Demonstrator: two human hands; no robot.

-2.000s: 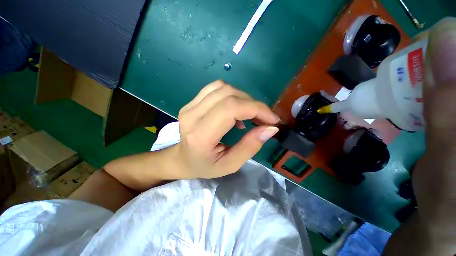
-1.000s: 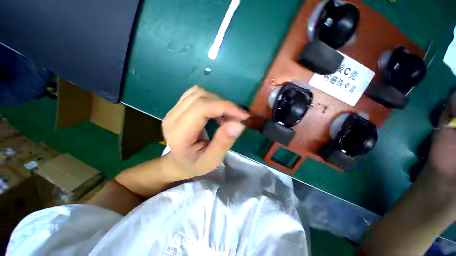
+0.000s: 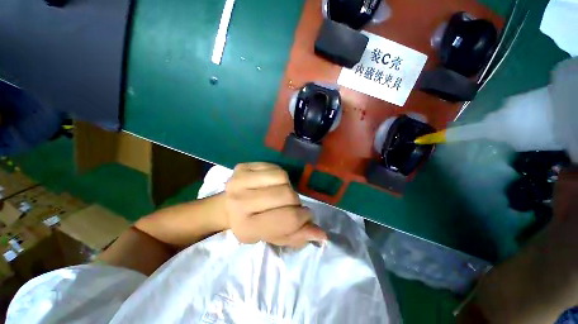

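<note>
The reddish-brown fixture (image 3: 358,142) lies on the green bench with glossy black housings in it. The yellow nozzle of the white glue bottle (image 3: 520,123) reaches into the lower-right housing (image 3: 405,145); whether it touches is unclear. My right hand (image 3: 566,196) is around the bottle, blurred and mostly cut off by the right edge. The lower-left housing (image 3: 315,112) stands beside a dark block. My left hand (image 3: 269,205) is curled closed against the white garment below the bench edge, with nothing visible in it.
A white strip (image 3: 223,31) and a tiny round piece (image 3: 213,80) lie left of the fixture. A dark grey mat (image 3: 63,57) is at upper left. Black shells (image 3: 531,183) and a white tissue (image 3: 563,22) are at right. Cardboard cartons (image 3: 89,231) stand lower left.
The glue bottle was at the lower-left housing, went out of view, and is now at the lower-right one. My left fingers have closed and the hand has lowered. The view has shifted right.
</note>
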